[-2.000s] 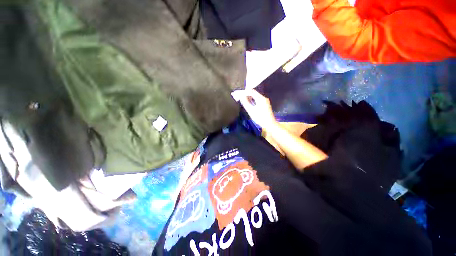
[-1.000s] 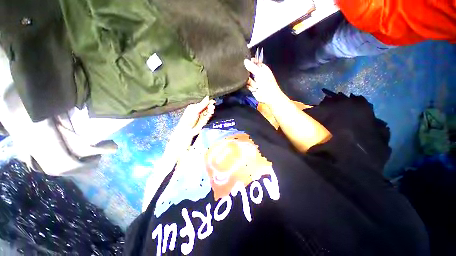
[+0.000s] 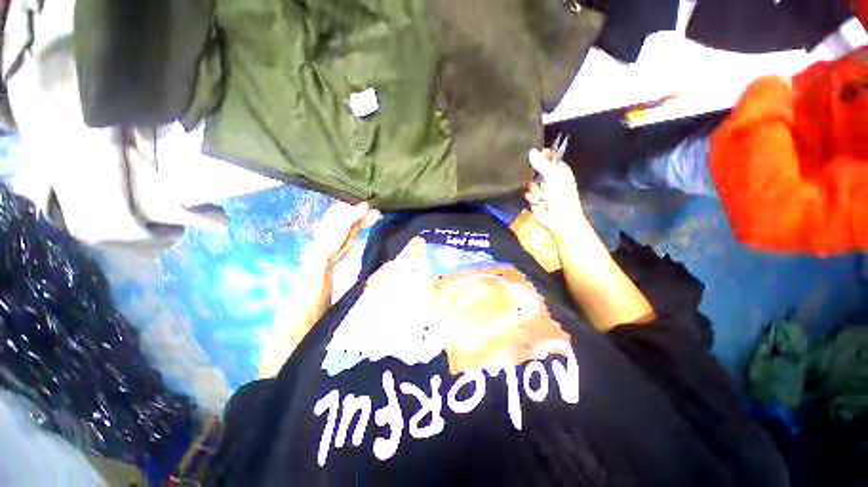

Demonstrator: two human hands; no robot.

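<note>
A dark olive-brown blazer (image 3: 495,105) lies over the table's near edge with its green lining (image 3: 286,105) facing up. A small white care label (image 3: 364,102) shows on the lining. My right hand (image 3: 557,195) is at the blazer's lower right edge, with small metal thread snips (image 3: 560,146) sticking up from its fingers. My left hand (image 3: 345,228) is at the hem, left of the middle, its fingertips pinched at the edge; it is washed out by light.
Pale garments (image 3: 86,143) hang at the left. A person in an orange-red top (image 3: 790,162) is at the right. White board (image 3: 619,81) and an orange-yellow item (image 3: 649,112) lie on the table. Black shiny material (image 3: 67,323) is at the lower left, green material (image 3: 780,361) at the lower right.
My left hand has come into clear view and moved to the hem, then slightly left along it. My right hand stays at the right edge. The view has shifted, showing more at the left.
</note>
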